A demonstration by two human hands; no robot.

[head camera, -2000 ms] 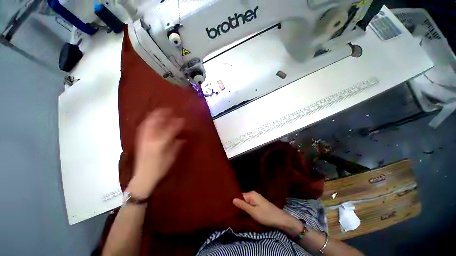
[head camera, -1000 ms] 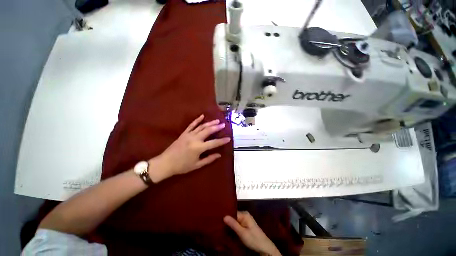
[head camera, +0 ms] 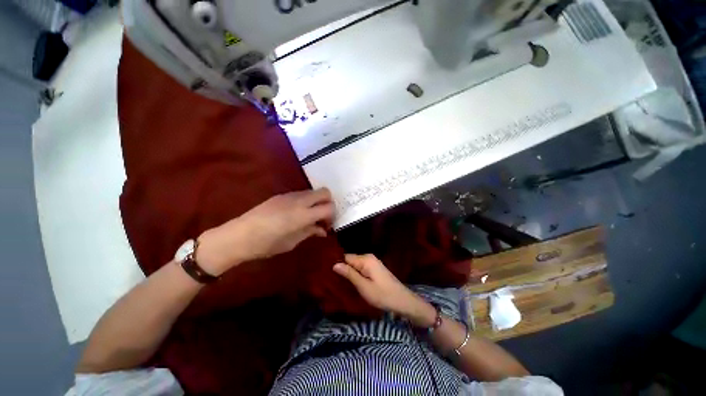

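A rust-red garment piece lies over the white machine table and runs down into my lap. Its right edge passes under the needle area of the white sewing machine, lit by a bluish-white lamp. My left hand holds the cloth's right edge at the table's front edge, fingers bent; the fingertips are partly hidden. My right hand pinches the same edge just below, in front of my lap.
The table has a printed ruler along its front edge. More dark red cloth hangs below it. A slatted wooden stool with a white scrap stands at lower right. A white mesh basket is at the right.
My left hand has moved from flat on the cloth near the needle down to its right edge, close to my right hand. The view has tilted and shifted, bringing my lap and the stool into view.
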